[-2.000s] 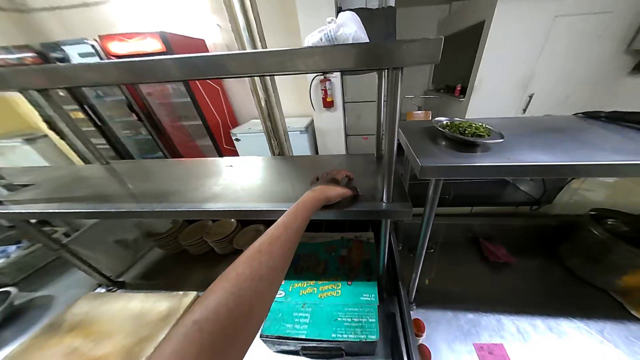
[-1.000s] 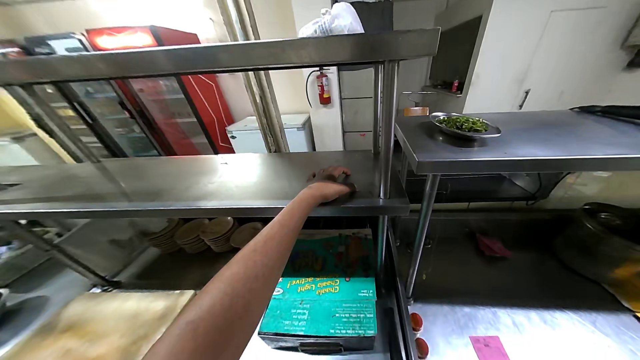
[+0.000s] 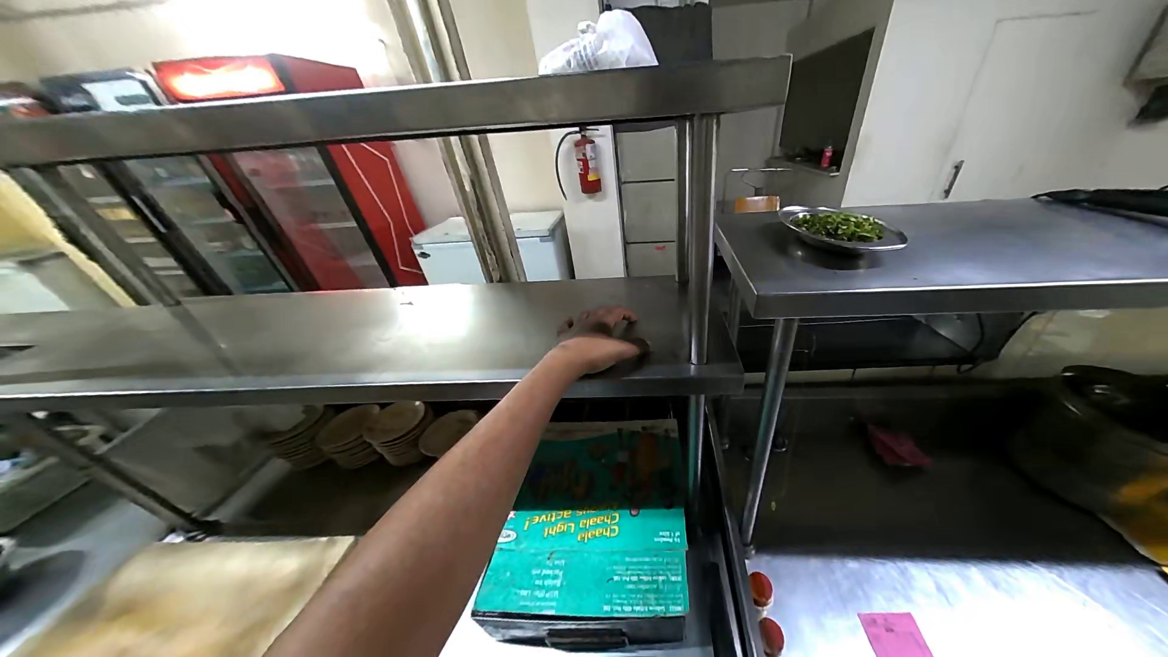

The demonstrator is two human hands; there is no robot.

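My left hand (image 3: 602, 339) reaches forward from the lower left and rests on the steel shelf (image 3: 301, 333), close to its right-hand post. Its fingers are bunched over a small dark thing, which looks like a cloth; the hand covers most of it. Below the shelf, to the right of my forearm, lies a green cardboard box (image 3: 593, 570) with printing on it. To the right, a metal plate of chopped green leaves (image 3: 844, 228) sits on another steel table. My right hand is out of view.
Steel posts (image 3: 701, 246) and an upper shelf (image 3: 392, 105) frame the reach. Stacked bowls or plates (image 3: 397, 429) stand underneath. A pale board or sheet (image 3: 182, 593) lies lower left. At right are a large pot (image 3: 1086, 456) and a pink paper (image 3: 894, 634). Fridges and a fire extinguisher (image 3: 589, 164) are behind.
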